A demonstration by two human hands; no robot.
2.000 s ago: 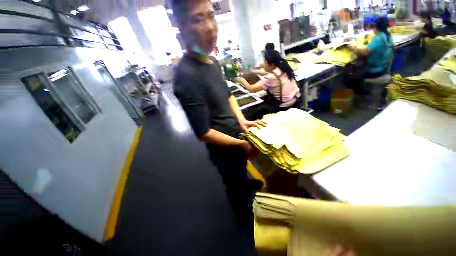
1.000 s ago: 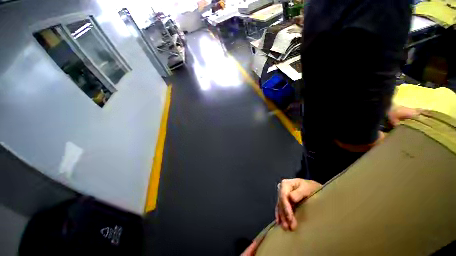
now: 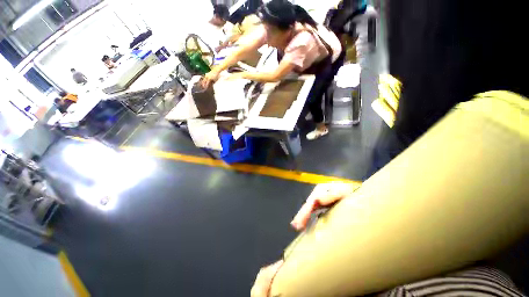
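Note:
A long tan-yellow folded bundle of panels (image 3: 417,197) runs from the bottom centre up to the right edge, its upper fold a brighter yellow. What appears to be my right hand (image 3: 326,200) grips the bundle's far left edge, with fingers curled over it. What appears to be my left hand (image 3: 264,279) holds the bundle's lower left end and is partly cut off by the bottom edge. A striped cloth (image 3: 464,285) shows under the bundle. Yellow panel edges (image 3: 388,100) show beside a person in dark clothes (image 3: 432,52), close on the right.
Grey floor (image 3: 191,226) with a yellow line (image 3: 261,170) lies ahead. Beyond it, a person in pink (image 3: 301,52) leans over a worktable with framed dark pieces (image 3: 281,98). A blue bin (image 3: 235,148) stands below, a green machine (image 3: 194,61) behind. Racks (image 3: 26,188) stand far left.
The view has swung right, off the white wall and towards the worktables. The bundle now reaches further across the lower right. Both hands stay on its edge.

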